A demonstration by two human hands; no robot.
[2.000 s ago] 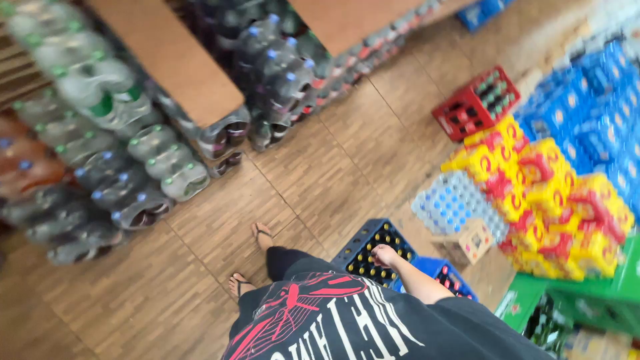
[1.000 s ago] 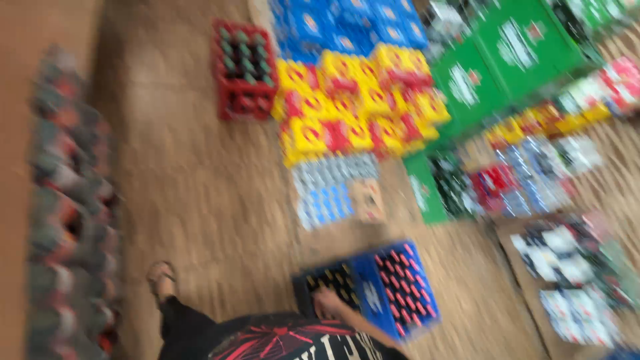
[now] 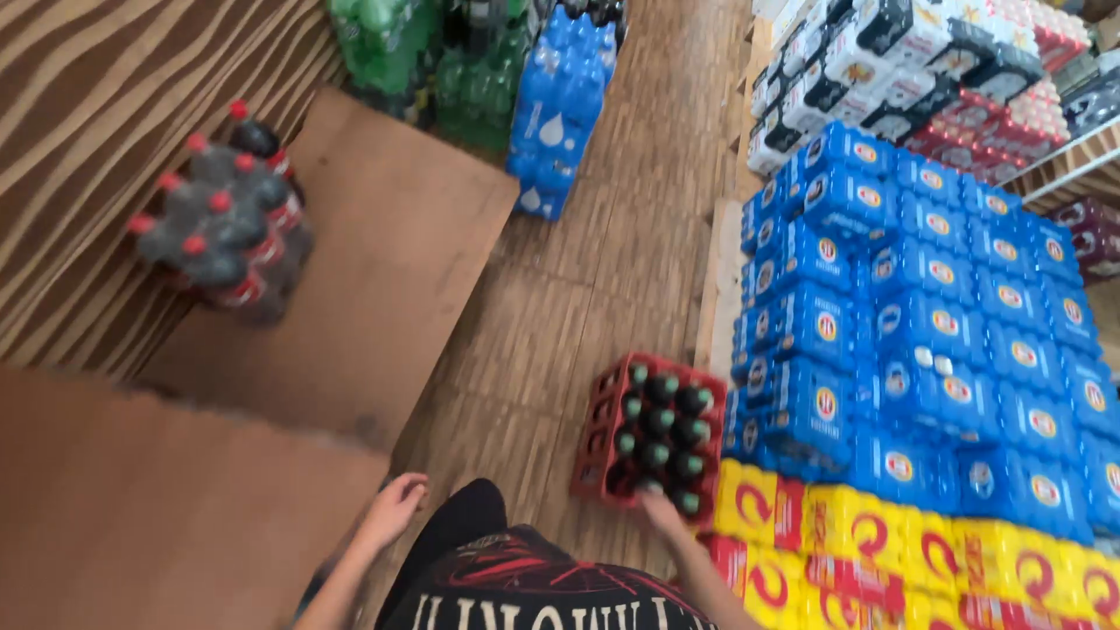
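Observation:
A red plastic crate (image 3: 588, 437) of dark glass bottles (image 3: 656, 420) with pale green caps sits on the floor, right of centre. My right hand (image 3: 658, 509) reaches over the crate's near edge and touches or nearly touches a bottle top; blur hides whether its fingers are closed on it. Lower left of centre, my left hand (image 3: 398, 506) hangs beside the corner of a brown board, fingers loosely bent and apart, holding nothing. Stacked yellow-and-red packs (image 3: 853, 525) stand close to the crate's right side.
Tall stacks of blue can packs (image 3: 936, 289) rise on the right. Brown boards (image 3: 376, 262) cover goods at the left, with a pack of red-capped bottles (image 3: 219, 227) beyond. Blue-wrapped bottles (image 3: 560, 114) and green bottles (image 3: 477, 87) stand ahead along the wood-look floor (image 3: 542, 324).
My right hand was at a dark crate of bottles beside a blue one; now it is at the red crate. My left hand has come into sight. The view has turned strongly.

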